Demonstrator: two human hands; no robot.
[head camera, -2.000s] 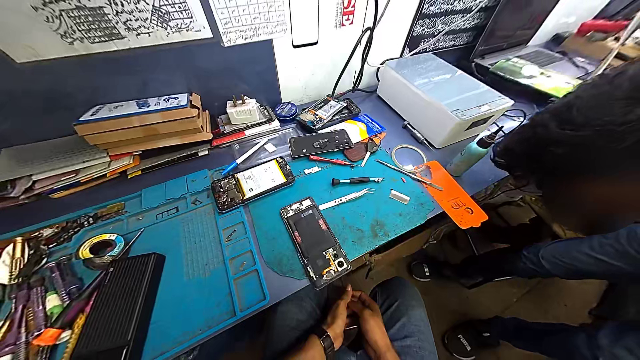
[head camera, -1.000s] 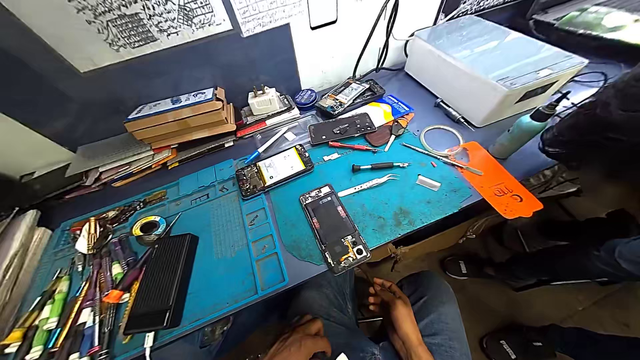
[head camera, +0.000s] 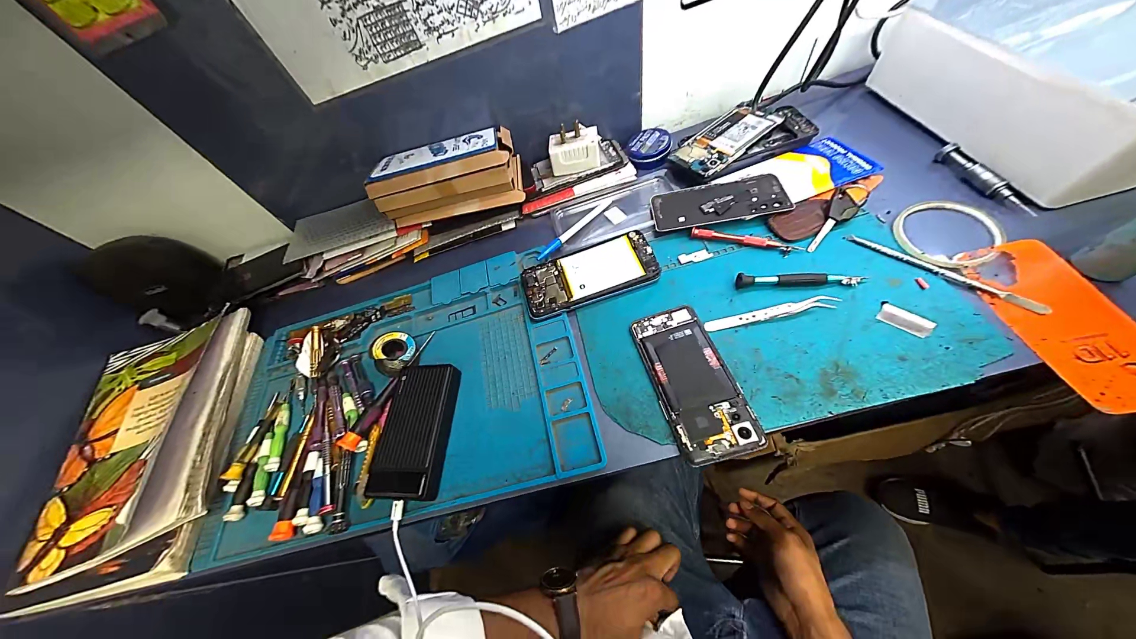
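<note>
My left hand (head camera: 628, 581), with a dark-strapped watch on its wrist, rests over my thigh near a bit of white material; whether it grips anything is unclear. My right hand (head camera: 781, 555) lies palm up on the other thigh, fingers loosely curled and apart, with nothing seen in it. Above them, at the bench edge, lies an opened smartphone (head camera: 697, 382) with its battery and cameras showing. Metal tweezers (head camera: 772, 313) lie beside it. A second opened phone (head camera: 593, 273) with a white battery sits behind. A black-handled screwdriver (head camera: 794, 280) lies on the blue mat (head camera: 825, 364).
Several screwdrivers (head camera: 311, 453) and a black power bank (head camera: 413, 432) with a white cable lie at left on a silicone work mat (head camera: 493, 444). An orange plastic sheet (head camera: 1065, 328), a tape ring (head camera: 948, 233) and a white machine (head camera: 1003, 106) are at right. Stacked boxes (head camera: 453, 177) stand behind.
My hands, close together two seconds ago, are now apart, the left on one thigh and the right palm up on the other. The view has swung left, bringing a butterfly-covered book into sight.
</note>
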